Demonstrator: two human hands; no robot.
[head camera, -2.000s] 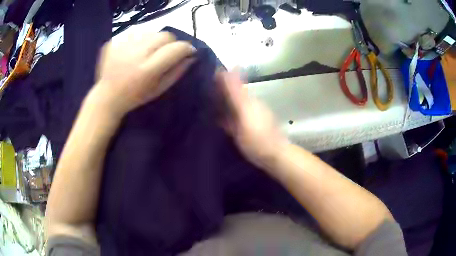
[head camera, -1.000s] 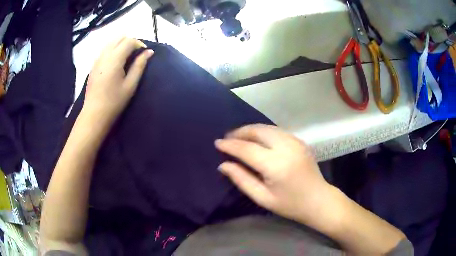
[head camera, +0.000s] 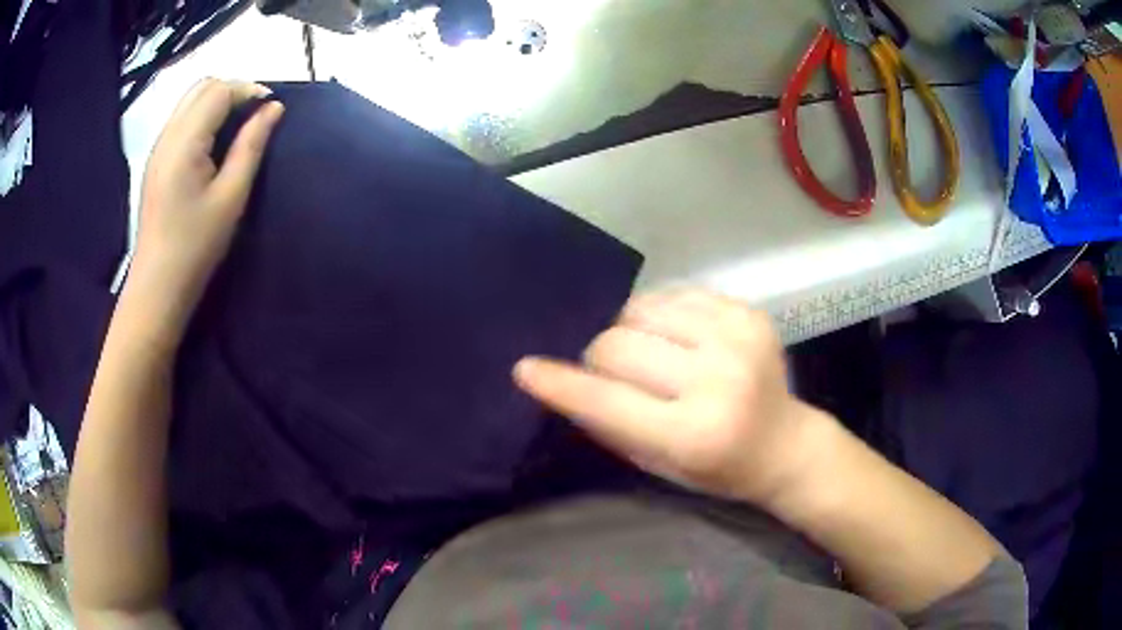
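A dark navy-purple garment panel (head camera: 394, 271) lies spread over the white table's front edge and down onto my lap, with one corner pointing right. My left hand (head camera: 197, 185) is at its upper left edge, thumb and fingers closed on the fabric. My right hand (head camera: 689, 382) is at its right side, thumb stretched out over the panel and the other fingers curled at its edge; whether they pinch the fabric is hard to tell. Part of the sewing machine's underside (head camera: 461, 17) shows at the top edge, cut off.
Shears with a red and an orange-yellow handle (head camera: 794, 135) lie right of the machine. A blue plastic tray (head camera: 1089, 185) with white tape is at the right table edge. A dark scrap (head camera: 677, 111) lies along the bed seam. Dark cords (head camera: 185, 55) are at upper left. Dark fabric (head camera: 984, 431) hangs at right.
The panel, bunched and blurred at first, is now spread flatter. My left hand has moved left with its edge. My right hand has moved down and right to the panel's right side. The view has shifted.
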